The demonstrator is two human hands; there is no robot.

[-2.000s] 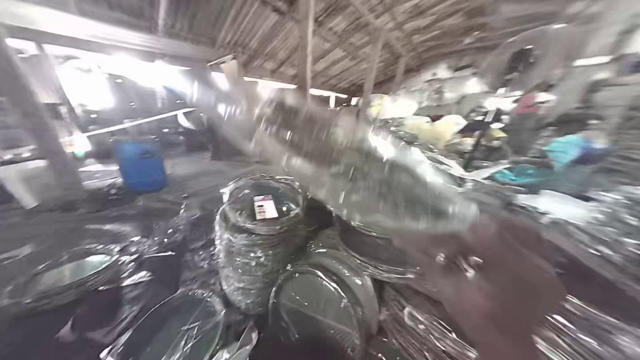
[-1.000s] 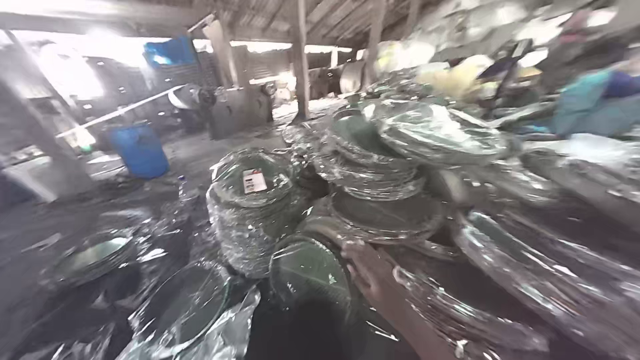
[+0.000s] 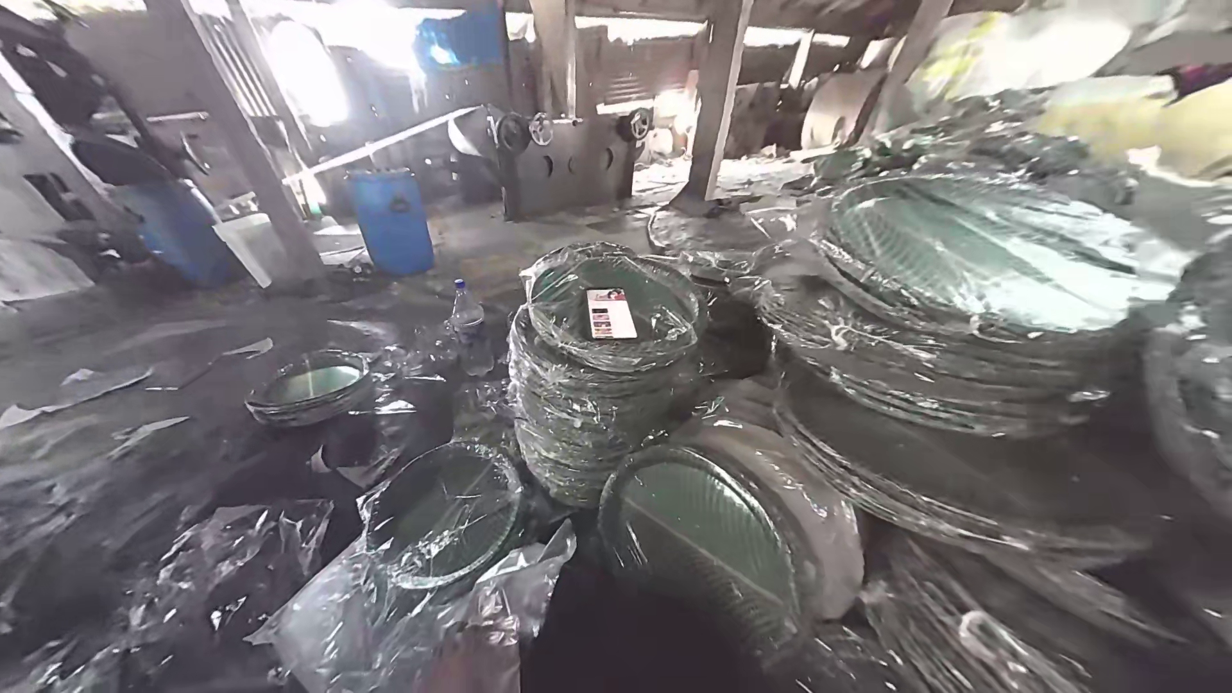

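Observation:
At the bottom edge a blurred reddish-brown patch, apparently part of my left hand (image 3: 472, 666), shows against a clear plastic bag (image 3: 337, 616); its grip is unclear. Just above it, a round green tray in plastic (image 3: 448, 515) leans on the ground. My right hand is out of view. A tall stack of plastic-wrapped round trays (image 3: 592, 414) stands in the middle, a printed card (image 3: 612, 314) under the top wrapping. Another green tray (image 3: 707, 539) leans in front of it. Larger wrapped trays (image 3: 962, 250) lie piled at the right.
A small stack of round trays (image 3: 313, 385) lies on the ground at left, and a plastic bottle (image 3: 470, 332) stands near the tall stack. Farther back are a blue barrel (image 3: 390, 221), a machine with handwheels (image 3: 568, 164) and a wooden post (image 3: 717, 106). Loose plastic film (image 3: 221, 549) covers ground at lower left.
Two seconds ago a blurred wrapped bundle was in the air near my right hand. One second ago that hand was by the leaning tray; now it is out of view.

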